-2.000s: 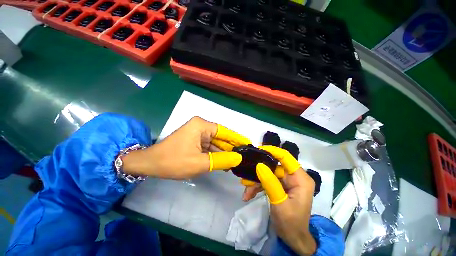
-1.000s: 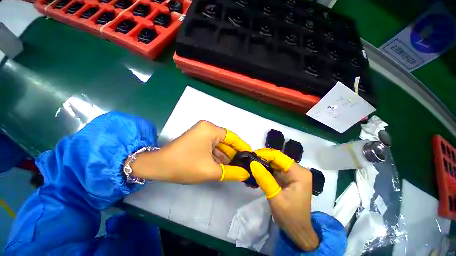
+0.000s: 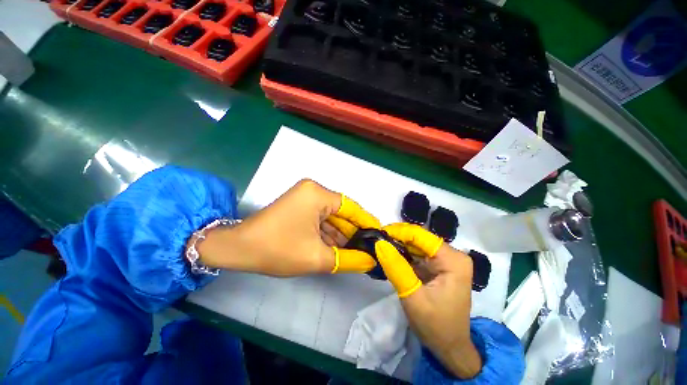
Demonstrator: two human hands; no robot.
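Observation:
A black smartwatch body point(image 3: 367, 240) is held between both hands above the white foam sheet point(image 3: 282, 162). My left hand point(image 3: 294, 231), with yellow finger cots, grips its left side with thumb and fingers. My right hand point(image 3: 429, 271), also with yellow finger cots, grips its right side, thumb on top. The fingers hide much of the body. Three more smartwatch bodies lie on the sheet to the right of the hands: one at the back point(image 3: 415, 207), one beside it point(image 3: 444, 223) and one partly behind my right hand point(image 3: 480, 270).
A black foam tray point(image 3: 339, 68) on red trays stands behind the sheet, with a paper tag point(image 3: 516, 157) on its corner. A red tray point(image 3: 218, 69) is at back left. A dispenser bottle point(image 3: 520, 231), white wipes point(image 3: 523, 304) and clear plastic point(image 3: 591, 331) are at right. A crumpled wipe point(image 3: 379, 334) lies near the front edge.
Since two seconds ago, the held smartwatch body has been turned, its broad dark face showing less, and the fingers have shifted around it. Since one second ago the hands have barely moved.

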